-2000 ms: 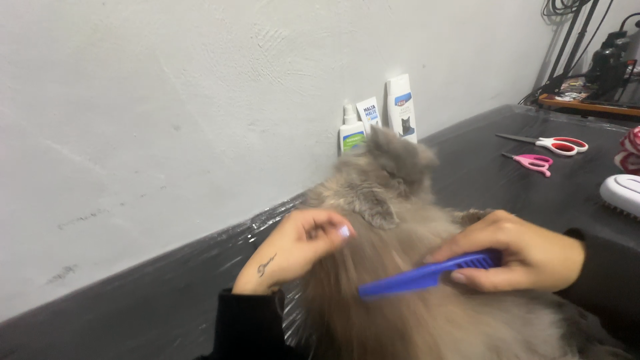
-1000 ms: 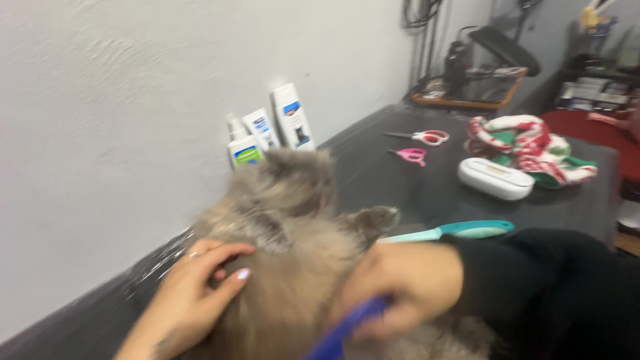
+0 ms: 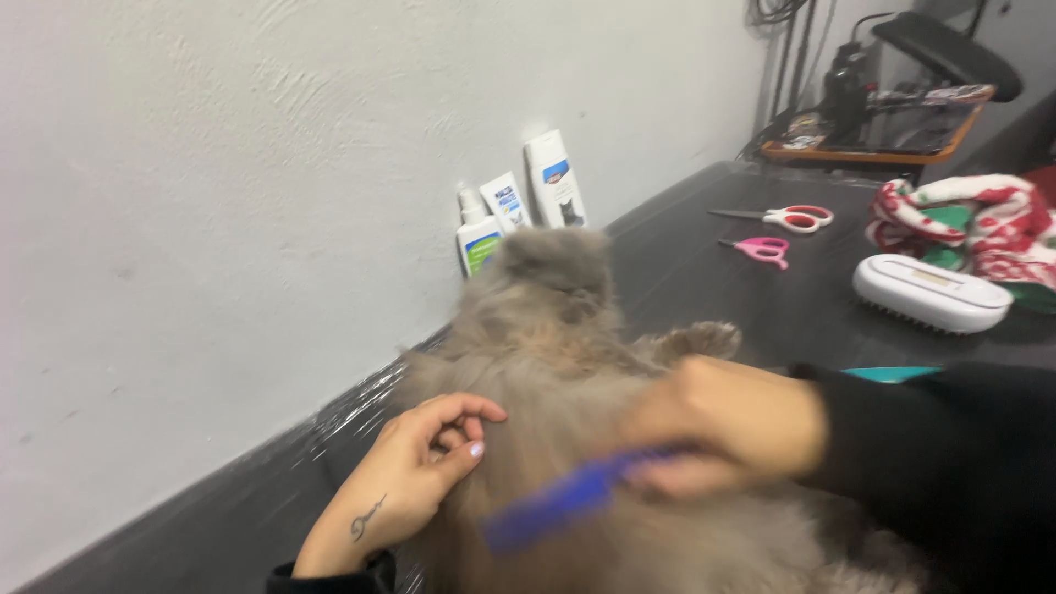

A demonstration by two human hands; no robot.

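Note:
A long-haired grey-beige cat [image 3: 544,371] lies on the dark table, its head toward the bottles at the wall. My right hand [image 3: 709,425] grips a blue comb [image 3: 553,503], blurred by motion, whose toothed end is at the fur of the cat's body. My left hand [image 3: 421,470] rests against the fur left of the comb, fingers curled; whether it pinches any hair I cannot tell. One paw [image 3: 701,340] of the cat sticks out to the right, just above my right hand.
A spray bottle [image 3: 478,239], a tube [image 3: 506,202] and a white bottle [image 3: 556,180] lean on the wall. Red-handled scissors [image 3: 800,218], pink scissors [image 3: 763,249], a white brush [image 3: 932,293], a patterned cloth [image 3: 998,223] and a teal handle [image 3: 891,374] lie right on the plastic-covered table [image 3: 676,272].
The blue comb, low in the view and largely hidden a second ago, now shows across the fur. The teal-handled tool is now mostly covered by my right sleeve. The view has shifted.

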